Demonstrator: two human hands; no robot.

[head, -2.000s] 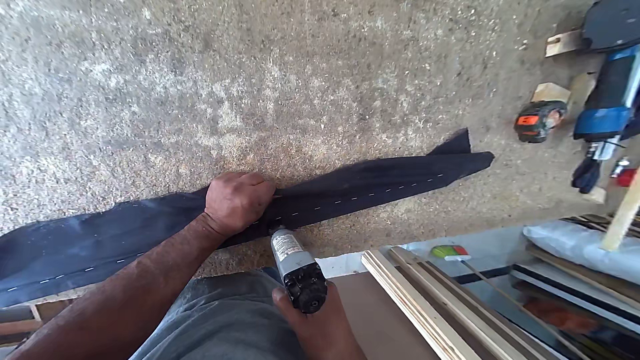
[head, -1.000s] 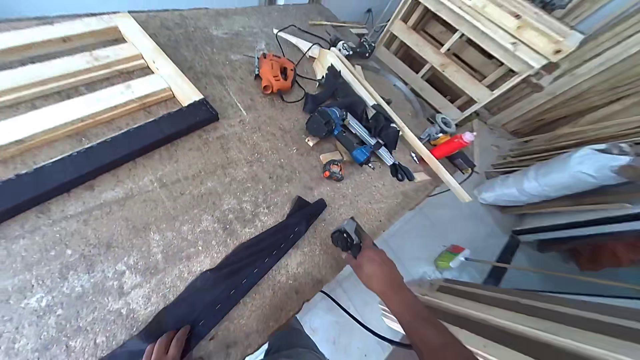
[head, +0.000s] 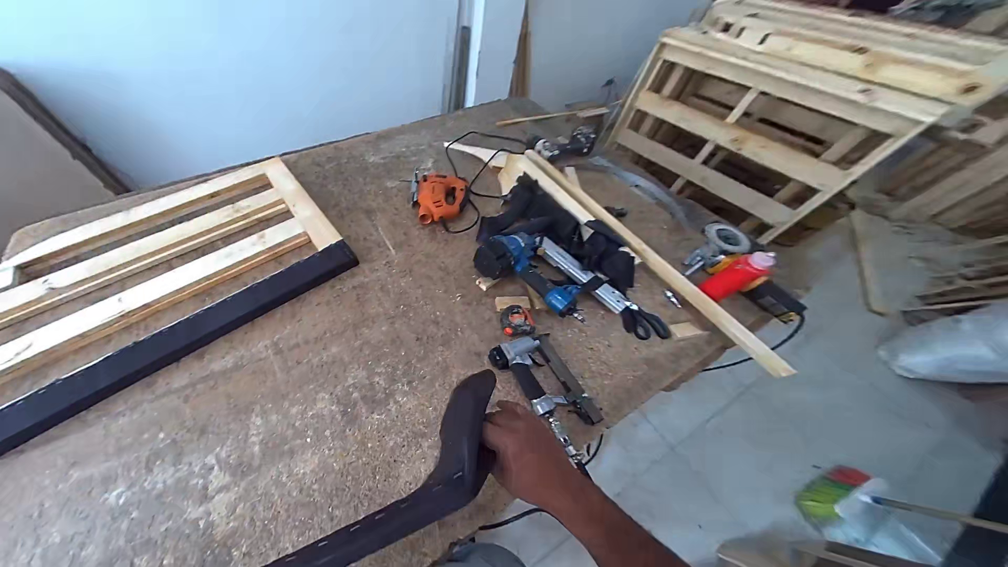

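Observation:
My right hand [head: 520,449] is closed on the black fabric strip [head: 394,516] near its far end, which bends upward off the line of the rest. A row of staples runs along the strip. Just beyond my hand a pneumatic stapler [head: 543,378] lies on the workbench with its air hose attached. My left hand is out of view. At the left lies a slatted wooden frame [head: 295,205] with black fabric [head: 181,339] stapled along its near edge.
An orange jigsaw [head: 439,197], a blue nail gun [head: 543,272], scissors [head: 644,321], a tape measure [head: 516,320], a red bottle [head: 736,276] and a long wood strip [head: 661,264] lie on the workbench [head: 315,394]. Wooden frames [head: 732,138] lean behind. A broom [head: 835,492] is at lower right.
The stapler, in my right hand before, now lies on the workbench. My right hand has taken hold of the fabric strip, and its end is bent up. My left hand has left the view.

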